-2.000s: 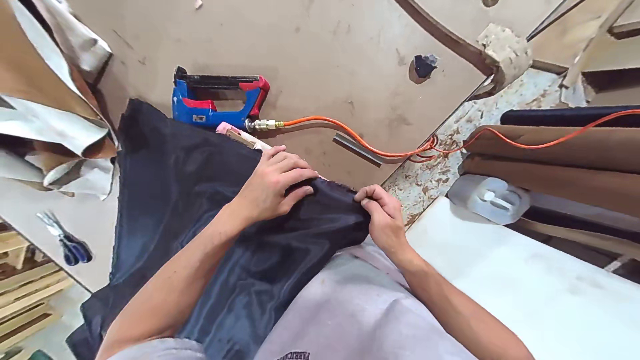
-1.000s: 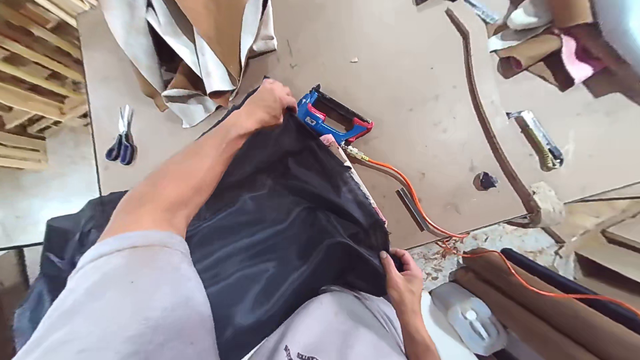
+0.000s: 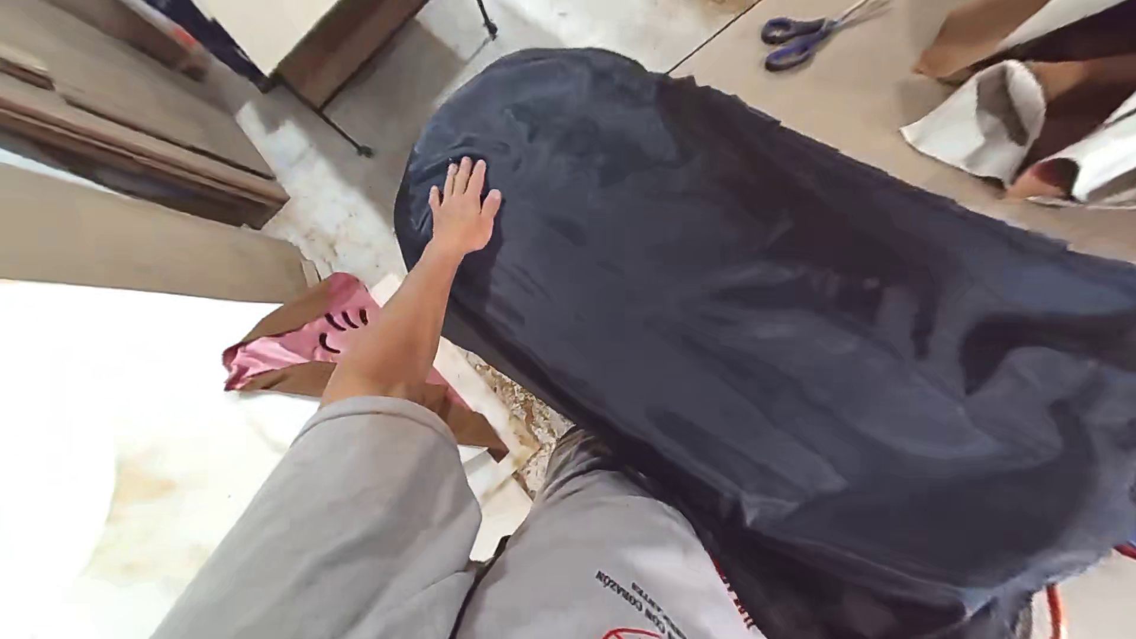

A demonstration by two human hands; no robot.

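Observation:
Dark, shiny fabric (image 3: 674, 266) covers a long piece with a rounded end and spreads toward the lower right, with wrinkles there. Flat on the fabric near the rounded end rests my left hand (image 3: 463, 209), palm down and fingers apart. My right hand is out of view. Scissors with dark blue handles (image 3: 799, 40) lie on the table beyond the fabric's upper edge.
Brown and white material scraps (image 3: 985, 115) lie at the upper right of the table (image 3: 874, 111). Pink fabric (image 3: 311, 342) with brown pieces lies left of my forearm, by a white surface (image 3: 160, 461). Boards (image 3: 133, 240) stand at the left.
My left hand has let go of the fabric edge near the stapler and now lies flat on the covered rounded end. My right hand has left the view, which has swung far left.

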